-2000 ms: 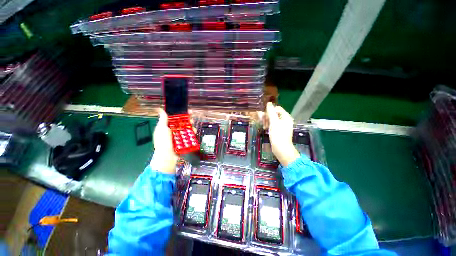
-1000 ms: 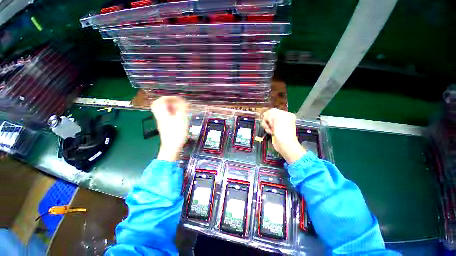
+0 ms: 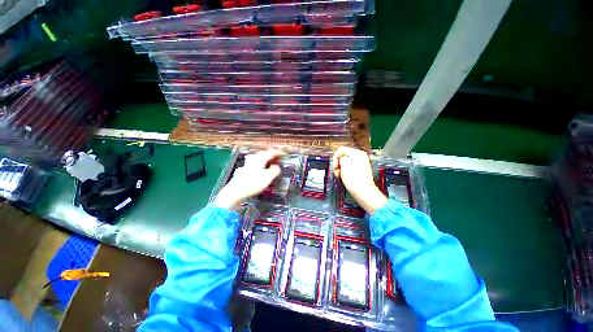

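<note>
A clear blister tray (image 3: 326,216) lies on the green bench with two rows of pockets. Several red-rimmed phones (image 3: 305,269) lie in its pockets, showing dark backs with white label areas. My left hand (image 3: 255,175) is over the back-left pockets, slightly blurred, and partly hides them; whether its fingers hold anything cannot be told. My right hand (image 3: 354,174) is over the back row right of the middle, fingers curled, partly covering a phone; no held thing is clearly visible in it.
A tall stack of clear trays with red phones (image 3: 260,78) stands behind. A dark frame (image 3: 194,166) and a black bundle (image 3: 114,188) lie left on the bench. An orange tool (image 3: 84,275) is near a blue basket (image 3: 73,253). More trays (image 3: 577,214) stand right.
The opened red phone, held in my left hand two seconds ago, is no longer seen there. My left hand has moved right and down over the tray's back-left pockets. My right hand has stayed nearly in place.
</note>
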